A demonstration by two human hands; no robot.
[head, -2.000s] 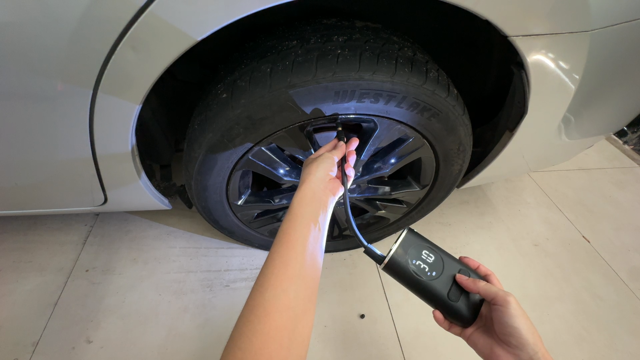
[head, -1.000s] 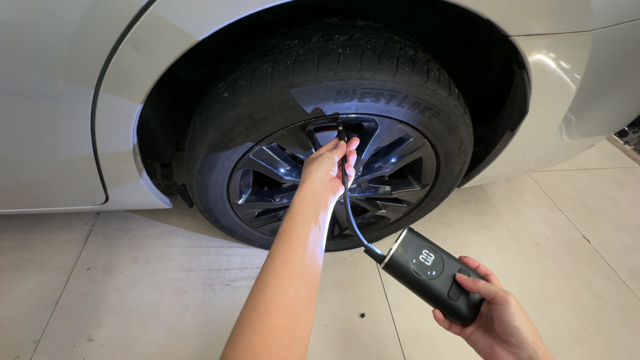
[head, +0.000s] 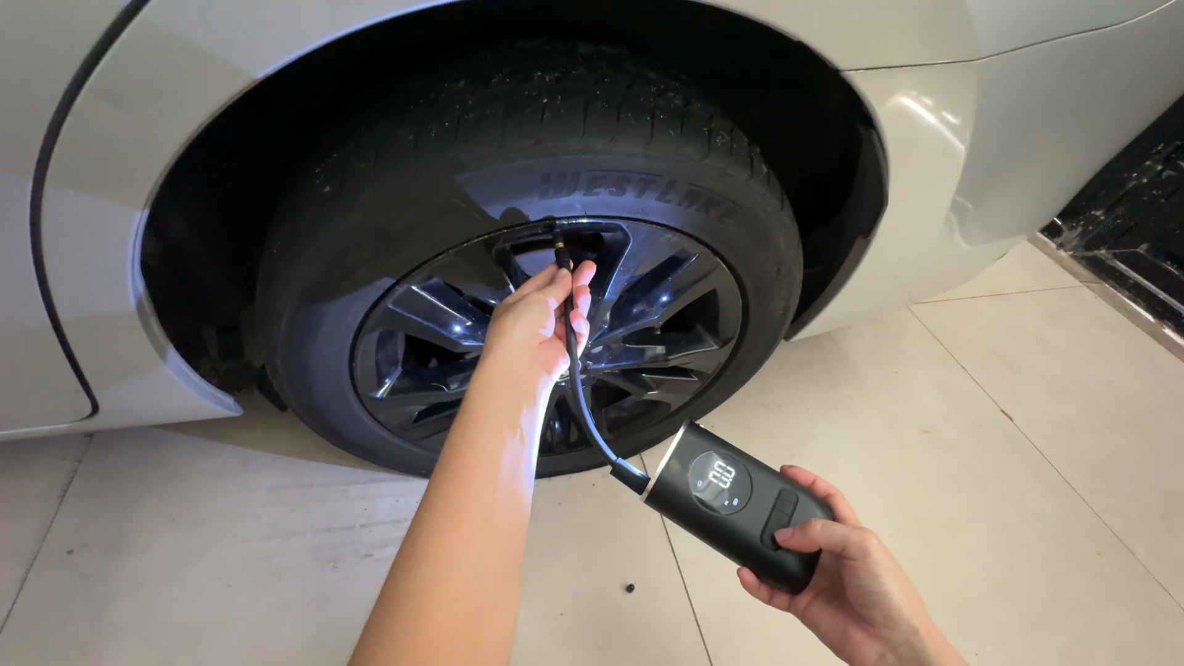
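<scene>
My left hand [head: 548,319] grips the upper end of a black air hose [head: 583,407], by the valve stem [head: 560,242] near the top of the dark alloy wheel [head: 638,356]. The hose curves down to a black portable tire inflator [head: 740,504], which my right hand [head: 842,564] holds tilted, its thumb on the button pad. The inflator's lit display reads 0.0, and its lamp shines on my left wrist and the wheel. Whether the hose end is screwed onto the valve cannot be told. The wheel carries a black Westlake tire [head: 314,268].
A light-coloured car body [head: 934,176] arches over the tire. On the pale tiled floor [head: 573,536] lies a small black round object [head: 630,588], perhaps a valve cap. A dark panel [head: 1138,213] with a metal edge stands at the far right.
The inflator's display showed a non-zero number two seconds ago, then 0.0 one second ago, as it does now. Both hands have stayed in place.
</scene>
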